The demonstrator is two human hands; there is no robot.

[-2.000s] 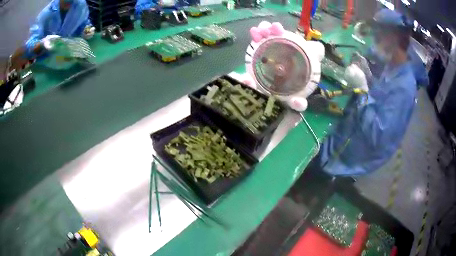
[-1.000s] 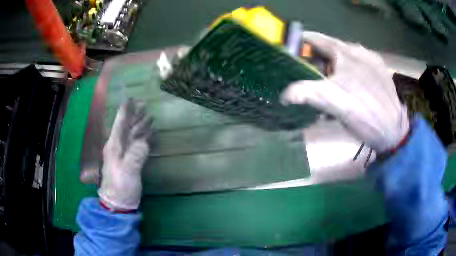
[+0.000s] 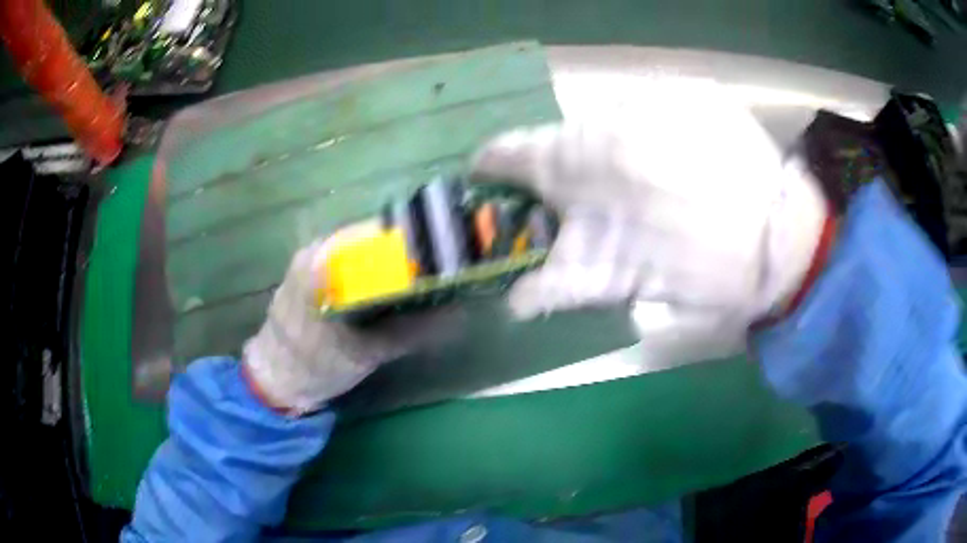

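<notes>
A green circuit board [image 3: 440, 260] is held above the work mat [image 3: 255, 202], seen nearly edge-on, with a yellow block at its left end and dark, grey and orange parts along it. My left hand [image 3: 318, 339], in a white glove with a red cuff, is closed on the board's left end from below and behind the yellow block. My right hand [image 3: 668, 212], also white-gloved and blurred, grips the board's right end between thumb and fingers. The far side of the board is hidden.
Another board assembly [image 3: 170, 42] lies at the upper left beside an orange-red post [image 3: 64, 80]. Black racks [image 3: 37, 350] stand at the left. Black bins [image 3: 848, 149] stand at the right, partly behind my right sleeve. A shiny plate [image 3: 594, 366] lies under the mat.
The board has moved down and turned from its underside to nearly edge-on. My left hand has risen from the mat and taken hold of it. My right hand has shifted left and down.
</notes>
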